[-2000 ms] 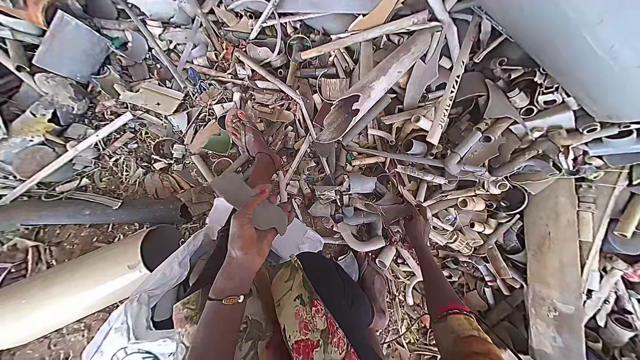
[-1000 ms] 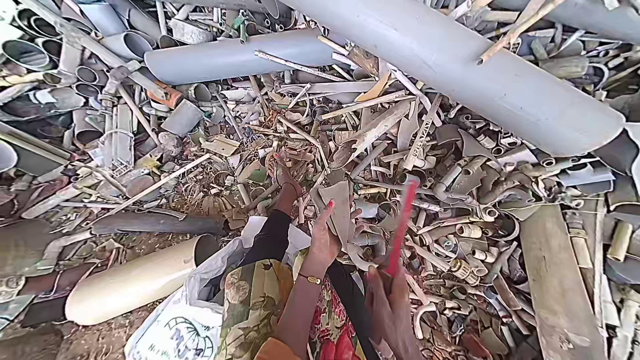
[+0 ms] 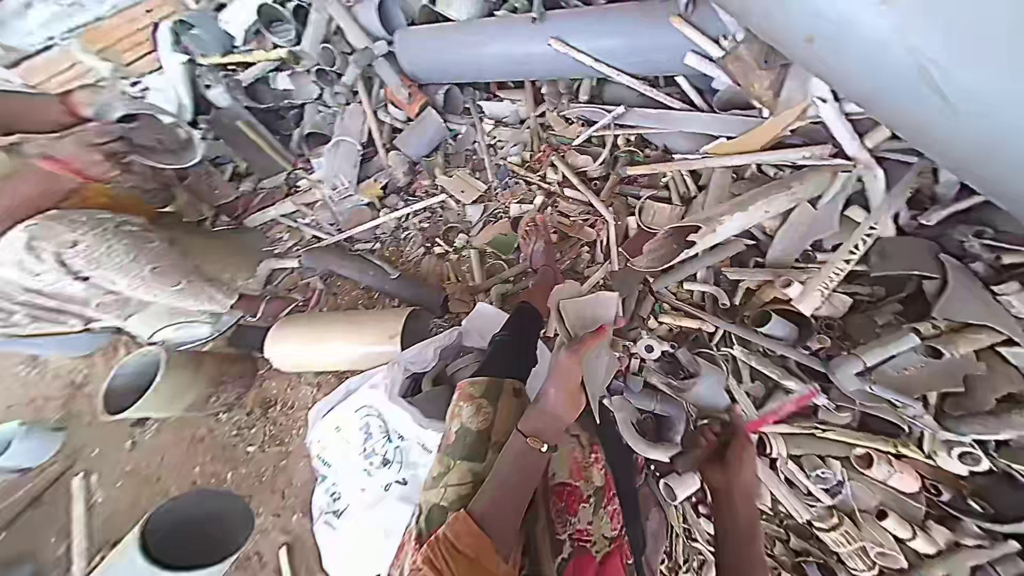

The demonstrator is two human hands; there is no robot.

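Observation:
My left hand (image 3: 564,380), with a thin bracelet at its wrist, grips several broken plastic pipe pieces (image 3: 590,316) in front of my knees. To its right, my right hand (image 3: 716,452) is closed on a red-and-dark tool (image 3: 784,410), whose exact kind is blurred. Scrap pipe pieces and elbow fittings lie under and between both hands, among them a curved grey pipe fitting (image 3: 640,432). A white woven sack (image 3: 372,472), holding grey scraps, stands open against my left leg.
At the far left a person's hands (image 3: 104,152) hold a pipe piece. Large grey pipes (image 3: 552,44) lie across the top, and another big grey surface (image 3: 904,80) fills the upper right. Cream pipe sections (image 3: 340,340) rest on bare soil at left, with dense scrap to the right.
Two seconds ago my right hand was down in the scrap with no red tool visible; now it holds the red tool. The view has swung left, bringing another person in.

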